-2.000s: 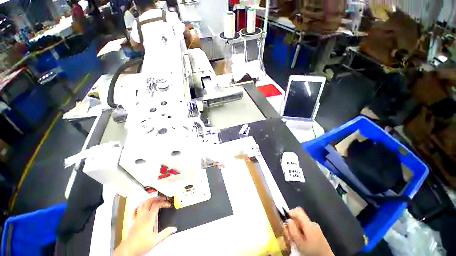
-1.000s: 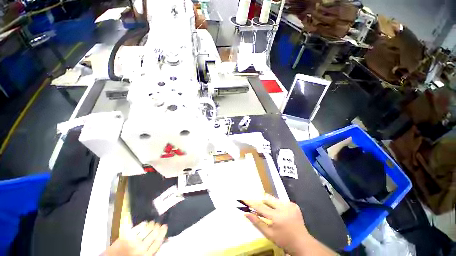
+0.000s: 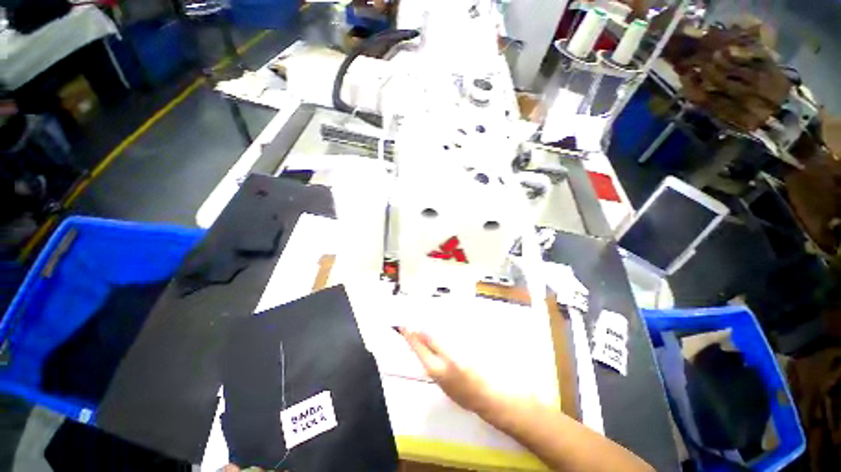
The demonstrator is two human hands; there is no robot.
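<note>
The black panel [image 3: 304, 369] is held up, tilted, over the left part of the white template [image 3: 470, 396]. A white brand label [image 3: 310, 420] with black lettering lies on its lower part, and a thin pale thread runs up from it. My left hand [image 3: 247, 468] grips the panel's lower edge; only fingertips show at the frame's bottom. My right hand [image 3: 443, 367] is over the template, with the small dark tip of the thread snips [image 3: 399, 330] at its fingertips; the rest of the snips is hidden.
The sewing machine head [image 3: 452, 221] stands behind the template. Black pieces [image 3: 242, 230] lie on the table at left. The left blue bin [image 3: 101, 249] and right blue bin [image 3: 779, 387] flank the table. Spare labels [image 3: 610, 341] lie right of the template, near a dark screen [image 3: 673, 226].
The black panel has come off the template and up to the left in my left hand. My right hand has turned, its fingertips now pointing up and left. The view has swung left.
</note>
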